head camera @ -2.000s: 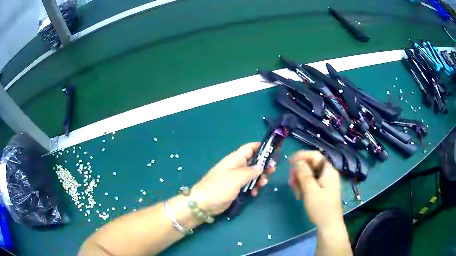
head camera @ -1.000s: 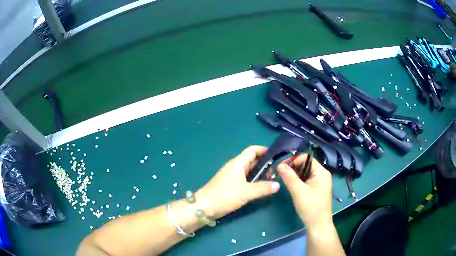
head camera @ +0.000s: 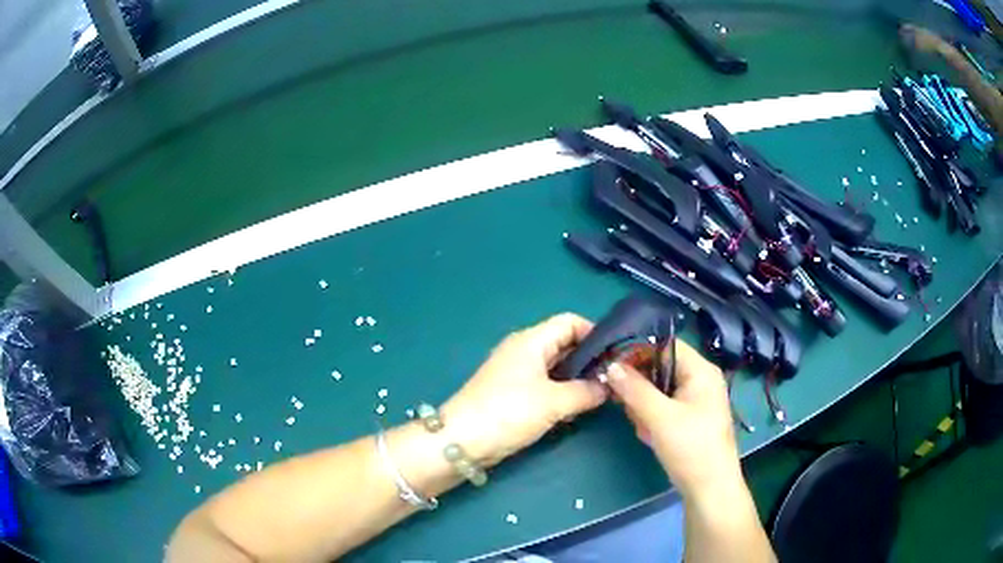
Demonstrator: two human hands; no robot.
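Observation:
My left hand (head camera: 533,379) holds a black handle housing (head camera: 629,327) near the bench's front edge, its curved thick end towards my right hand. My right hand (head camera: 682,407) is at the open side of that end, thumb and fingers touching it beside reddish wires (head camera: 638,357). A slim dark tool (head camera: 667,363) stands up between my right fingers. The inside of the housing is mostly hidden by my fingers. A pile of black housings (head camera: 715,242) with red wires and silvery strips lies just beyond and right of my hands.
Small white pieces (head camera: 138,385) lie heaped and scattered at left, by a black plastic bag (head camera: 55,396). Single black housings lie on the green belt (head camera: 385,121) beyond the white strip (head camera: 363,212). Another person's arm (head camera: 957,64) is at far right, near light-blue parts (head camera: 946,110). A black stool (head camera: 841,511) stands below right.
My right hand has come in from the right to the housing, and the housing's thick end is turned towards it. The housings on the belt have shifted left. Another person's arm has appeared at far right.

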